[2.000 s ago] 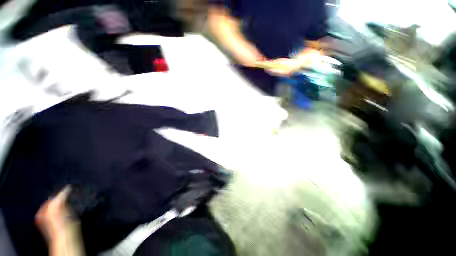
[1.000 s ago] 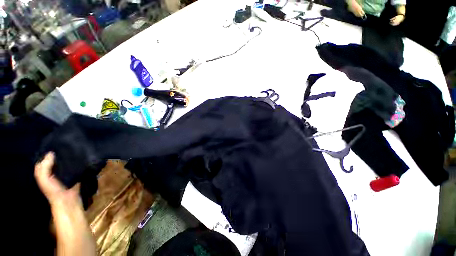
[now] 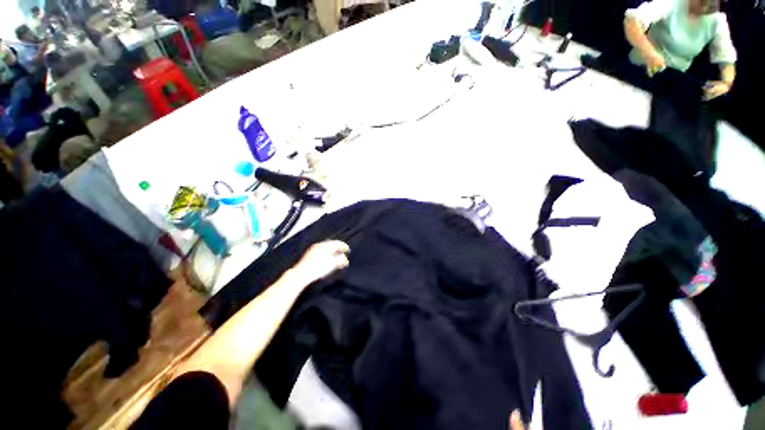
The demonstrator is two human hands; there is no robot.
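A black long-sleeved garment (image 3: pixel 403 277) lies spread and wrinkled over the near middle of the white table. My left hand (image 3: pixel 325 259) is on its upper left part, by the sleeve that runs down to the left; its grip on the cloth is unclear. Of my right hand (image 3: pixel 517 420) only a fingertip shows at the bottom edge, over the garment. Light hanger hooks (image 3: pixel 478 210) show at the garment's top edge. A dark grey hanger (image 3: pixel 579 311) lies at its right side, hook towards me.
Beyond the left sleeve lie a black dryer-like tool (image 3: pixel 289 183), teal tools (image 3: pixel 210 233) and a purple bottle (image 3: pixel 256 136). Dark garments (image 3: pixel 75 277) and brown cloth (image 3: pixel 126 357) are at left. Black garments (image 3: pixel 721 277) and a red spool (image 3: pixel 663 404) are right. A person (image 3: pixel 684 38) stands far right.
My left hand has moved right from the far left onto the garment's upper part. The raised, stretched sleeve is now lower and drawn in. A right fingertip has appeared. The view has shifted.
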